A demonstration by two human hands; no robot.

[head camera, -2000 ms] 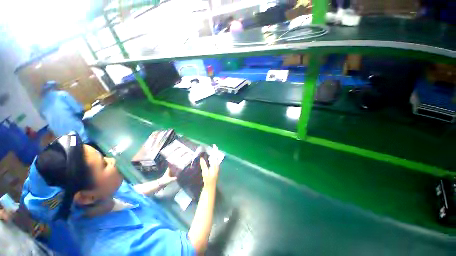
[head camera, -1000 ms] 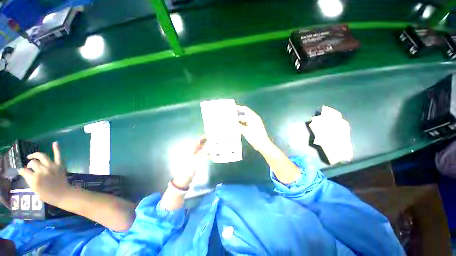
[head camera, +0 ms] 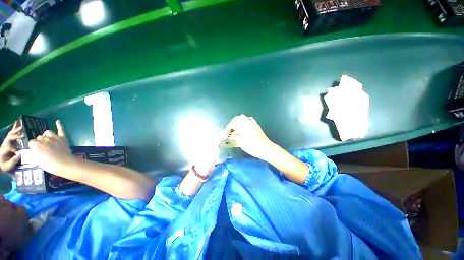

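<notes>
My left hand [head camera: 206,152] is low in the middle of the head view, close to my body and largely washed out by glare. My right hand [head camera: 250,136] meets it from the right, its fingers bent and pinched together. A small pale yellowish piece [head camera: 230,144] shows at the right fingertips; its shape is mostly hidden, and whether my left fingers hold it cannot be told. An uneven stack of white label sheets [head camera: 349,109] lies on the dark-green bench to the right of my hands.
At left, a co-worker's hands [head camera: 51,152] are on black retail boxes [head camera: 99,155]. A narrow white label strip [head camera: 103,122] lies beside them. Black boxes stand beyond the bench edge [head camera: 338,18] and at far right [head camera: 458,94]. An open brown carton [head camera: 432,198] is below the bench at right.
The white sheet held flat between my hands no longer shows as a full sheet. My hands have come together nearer my body. The view has tilted down.
</notes>
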